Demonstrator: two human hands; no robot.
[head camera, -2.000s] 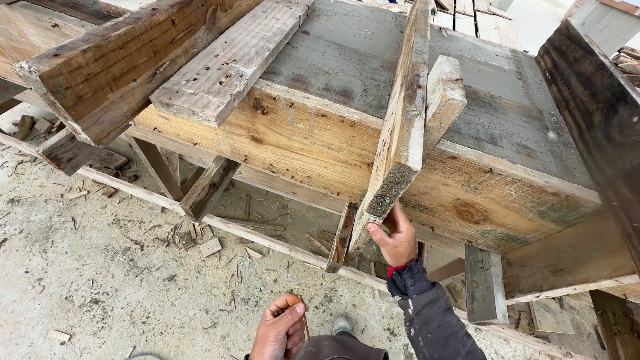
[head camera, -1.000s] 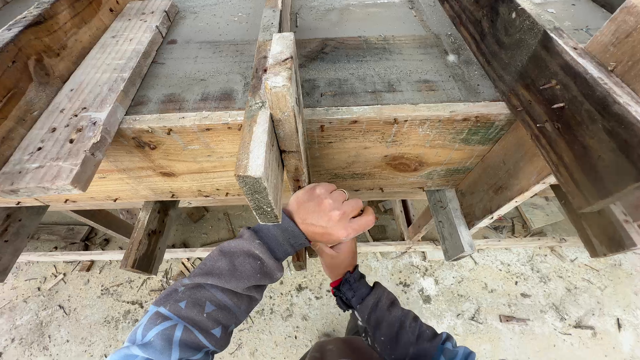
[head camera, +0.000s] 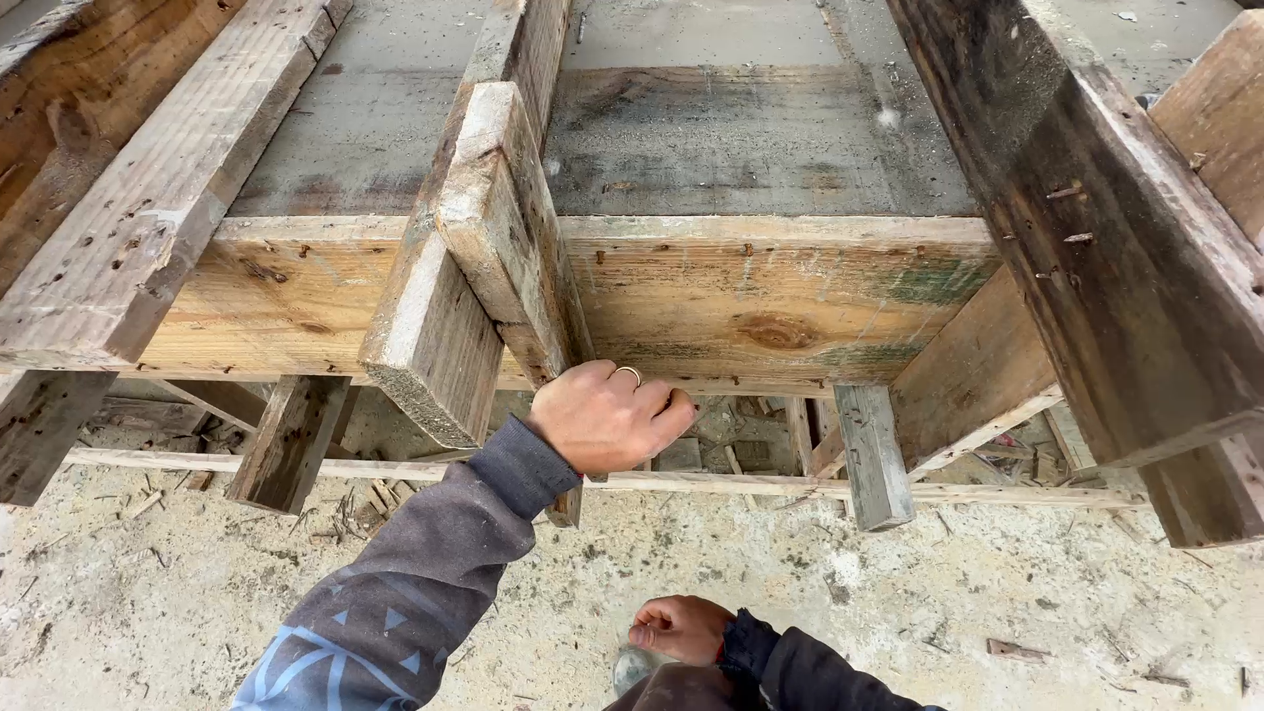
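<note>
My left hand (head camera: 612, 417), with a ring on one finger, is curled at the lower end of an upright wooden board (head camera: 513, 237); what its fingers close on is hidden. That board stands against the side of a thicker timber plank (head camera: 434, 346), whose sawn end points toward me. Behind both runs a long yellowish form board (head camera: 780, 306) with a knot and green stains. My right hand (head camera: 679, 628) hangs low near my body, fingers curled, apart from the wood; whether it holds something small cannot be seen.
A pale plank (head camera: 148, 217) rests at the left. On the right, a dark beam (head camera: 1096, 257) has nails sticking out of it. Short timber ends (head camera: 874, 459) jut out below the form board. Wood scraps lie on the concrete floor (head camera: 889, 612).
Two seconds ago my right hand was at the plank's end; one second ago both hands met below the boards. Now my right hand has dropped toward my body, while my left stays by the upright board.
</note>
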